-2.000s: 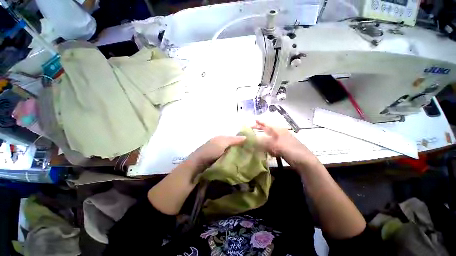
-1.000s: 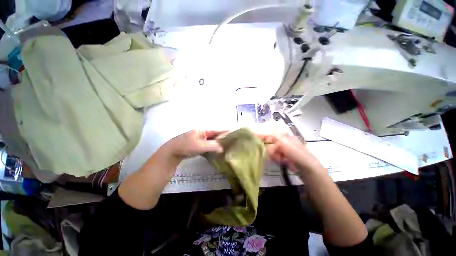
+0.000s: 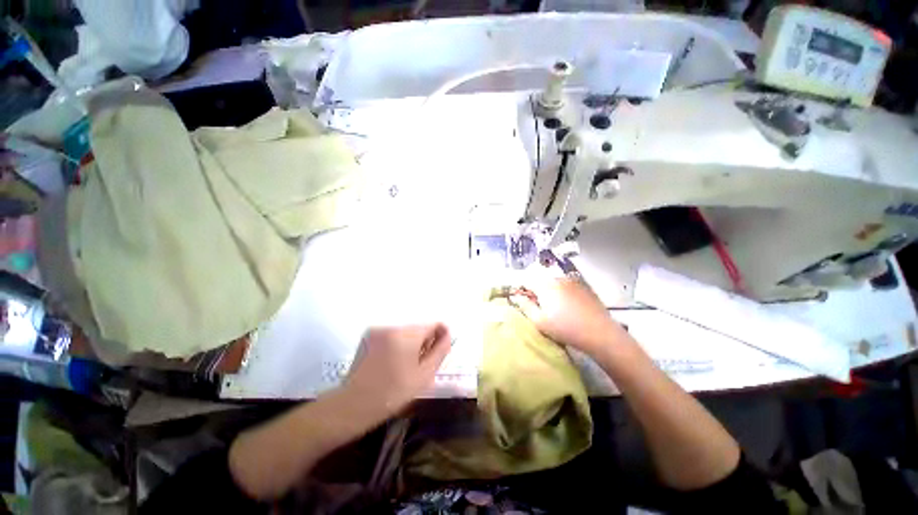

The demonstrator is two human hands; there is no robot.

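The olive garment piece [image 3: 533, 387] hangs from my right hand over the table's front edge toward my lap. My right hand [image 3: 559, 307] pinches its top edge just in front of the needle area. My left hand [image 3: 403, 357] is off the cloth, to its left above the table, slightly blurred, with fingers curled and nothing visible in them. The needle plate [image 3: 490, 247] and presser foot [image 3: 523, 249] lie just beyond my right hand. Duller brown cloth [image 3: 388, 458] hangs at the lap.
The sewing machine [image 3: 695, 161] stands at right, with a control panel [image 3: 823, 55] behind. A black flat object [image 3: 676, 230], a thin red stick [image 3: 721, 251] and a white strip [image 3: 740, 320] lie by its arm. A pale green cloth pile [image 3: 181, 241] lies at left.
My left hand has let go of the cloth and moved down, apart from it. My right hand still holds the cloth, which now hangs further right. The camera view has shifted somewhat.
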